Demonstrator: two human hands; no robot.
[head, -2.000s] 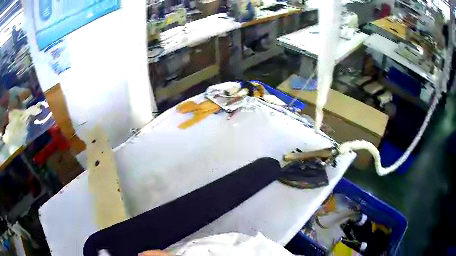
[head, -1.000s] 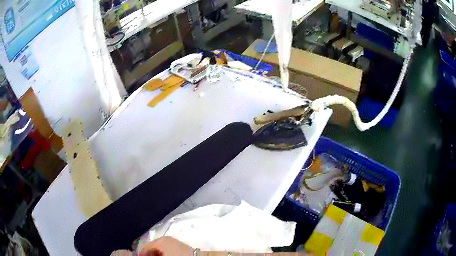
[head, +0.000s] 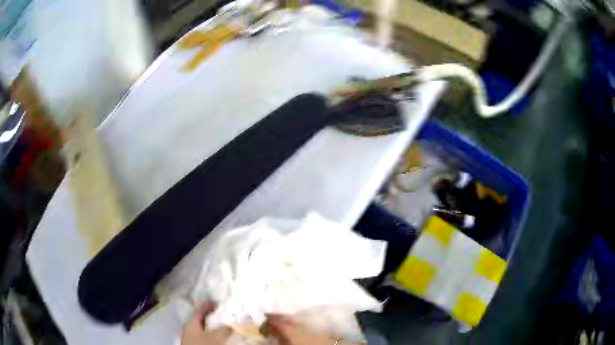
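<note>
A crumpled white garment piece (head: 297, 269) lies bunched at the near edge of the table, in front of the black padded arm (head: 202, 202). My left hand (head: 202, 329) is at its lower left, cut off by the bottom edge, fingers on the cloth. My right hand (head: 297, 330) holds the cloth's near side, partly covered by it. The picture is blurred. The steam iron (head: 371, 111) rests at the arm's far end, with no hand on it.
The white table cover (head: 270, 64) lies under the arm. A beige board (head: 94, 195) is at left, mustard-yellow strips (head: 206, 44) at the back. The whitish hose (head: 472, 77) curves right. A blue basket (head: 516, 182) with scraps and a yellow-and-white box (head: 452, 269) are at right.
The view has tilted down, so table and iron sit higher in the picture. Both hands now show at the garment, which is more bunched and more fully in view.
</note>
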